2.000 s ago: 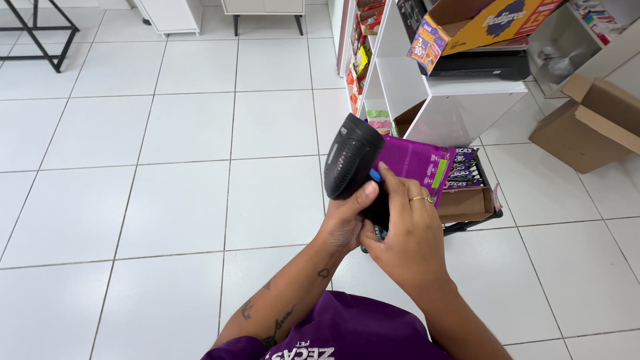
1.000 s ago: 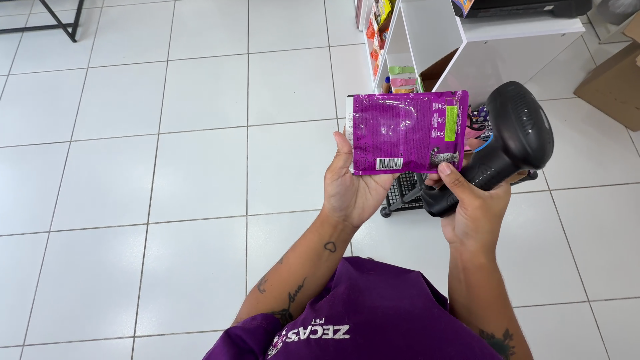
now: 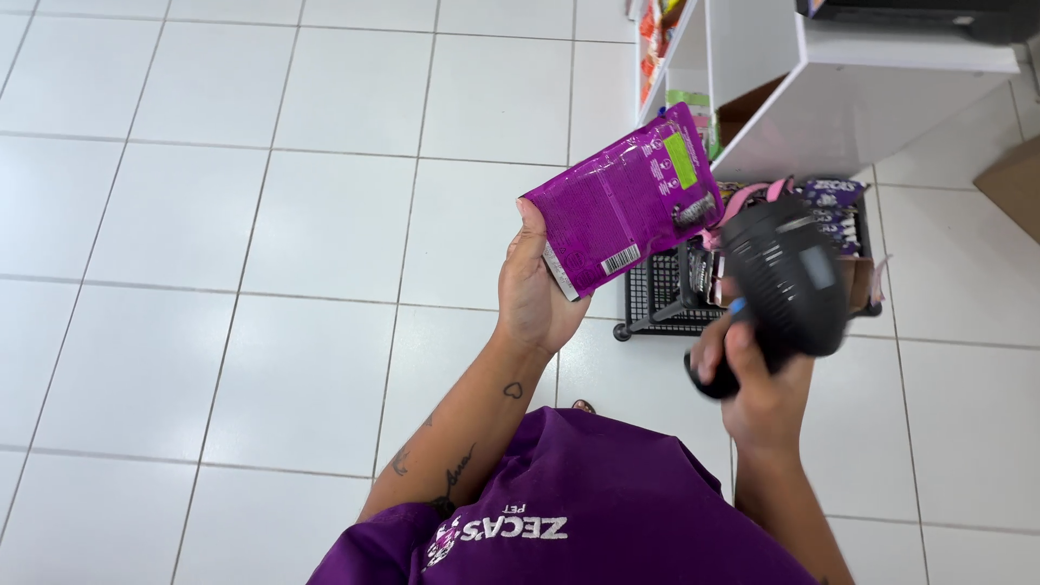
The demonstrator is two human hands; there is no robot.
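Note:
My left hand [image 3: 540, 280] grips the lower left corner of a purple plastic pouch [image 3: 621, 203], thumb on top. The pouch is tilted, its back side up, with a green patch, small print and a barcode near its lower edge. To the right of it, my right hand [image 3: 756, 374] is wrapped round the handle of a black handheld barcode scanner [image 3: 788, 276]. The scanner and the hand are blurred. The scanner's head lies close to the pouch's right end in view; whether they touch I cannot tell.
Beyond my hands, a black wire cart [image 3: 650, 325] holds small packets [image 3: 837, 219] and a cardboard box. A white shelf unit [image 3: 886, 97] with packaged goods stands at the upper right. Another cardboard box [image 3: 1016, 187] is at the right edge. White floor tiles [image 3: 325, 227] spread to the left.
The pouch was against the scanner and both hands a second ago; now my left hand alone holds it, tilted, and the scanner is apart from my left hand. The scanner's head has turned.

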